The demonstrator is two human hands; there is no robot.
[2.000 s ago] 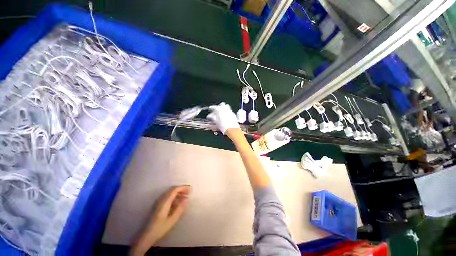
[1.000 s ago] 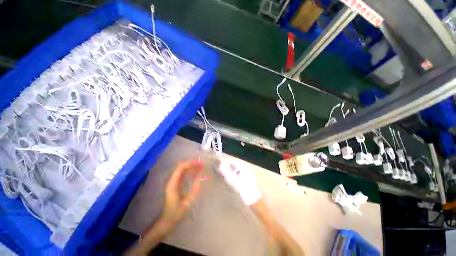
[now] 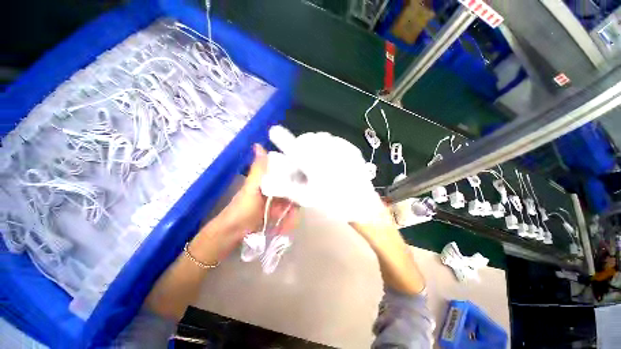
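Note:
My bare left hand (image 3: 248,198), with a bead bracelet at the wrist, is raised over the bench and holds white power adapters. Their two cords hang below it in small tied loops (image 3: 275,252). My right hand (image 3: 330,174), in a white glove, is against the adapters and covers them. The glove is overexposed and merges with the white blocks, so its grip cannot be told. A blue tote (image 3: 187,194) on the left holds many adapters along its edges, with coiled white cords in the middle.
A dark green conveyor (image 3: 327,102) carries adapters in a row (image 3: 512,221) behind a metal post and rail (image 3: 436,58). A whitish bottle (image 3: 408,211) lies beyond my right forearm. A crumpled white piece (image 3: 463,262) and a small blue box (image 3: 470,327) are at the bench's (image 3: 320,272) right end.
My gloved hand went from the conveyor edge back over the bench. Both hands have since risen and come together, with the looped cords now hanging below my left hand.

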